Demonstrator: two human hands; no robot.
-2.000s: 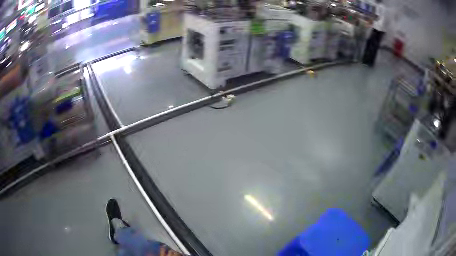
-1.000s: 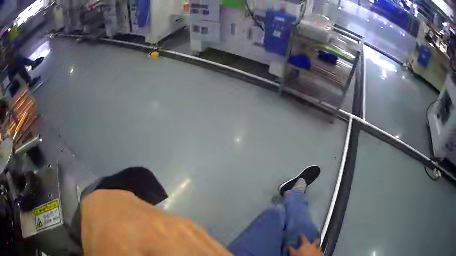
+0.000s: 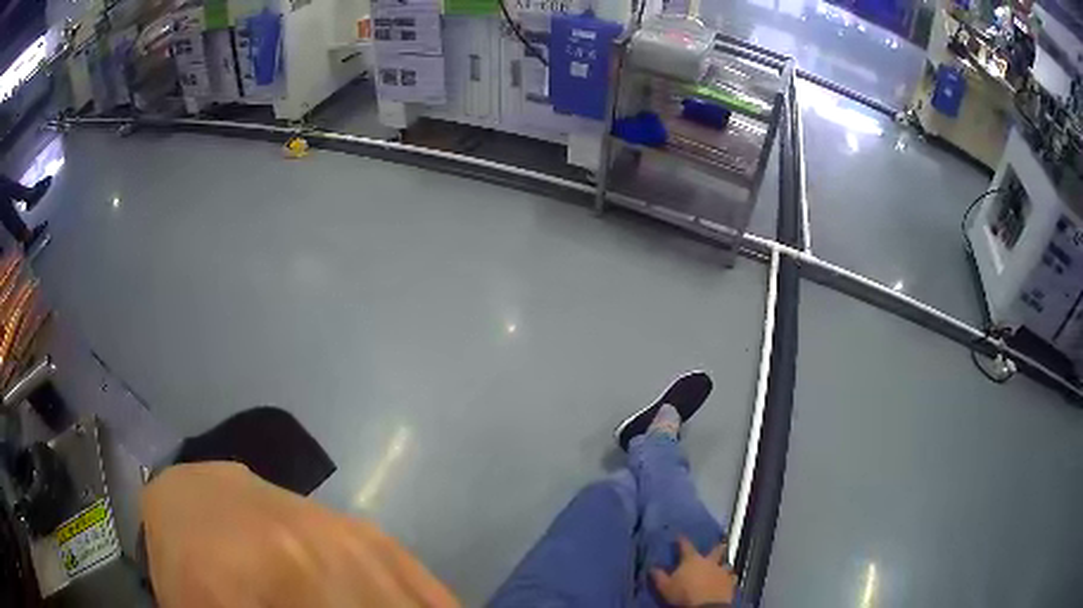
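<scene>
A large bare hand, seemingly my left hand (image 3: pixel 273 540), fills the lower left close to the camera. It is blurred and cut off by the bottom edge; its fingers and anything in them cannot be made out. A black shape (image 3: pixel 261 448) lies just behind it. My right hand (image 3: pixel 701 578) rests on my blue jeans (image 3: pixel 576 549) at the bottom edge, empty, with its fingers apart. Copper tubes (image 3: pixel 17 315) lie at the far left edge, away from both hands.
A metal fixture base (image 3: pixel 74 505) with a yellow-and-white warning label is at lower left. My black shoe (image 3: pixel 667 407) is on the grey floor. A wire shelf cart (image 3: pixel 683 178) and white cabinets stand behind floor strips (image 3: pixel 760 392). Another person's dark legs (image 3: pixel 24 211) show at far left.
The view first swung round from other machines to my legs and the bench edge, then shifted slightly. The large hand came into view and now sits a little lower and further left.
</scene>
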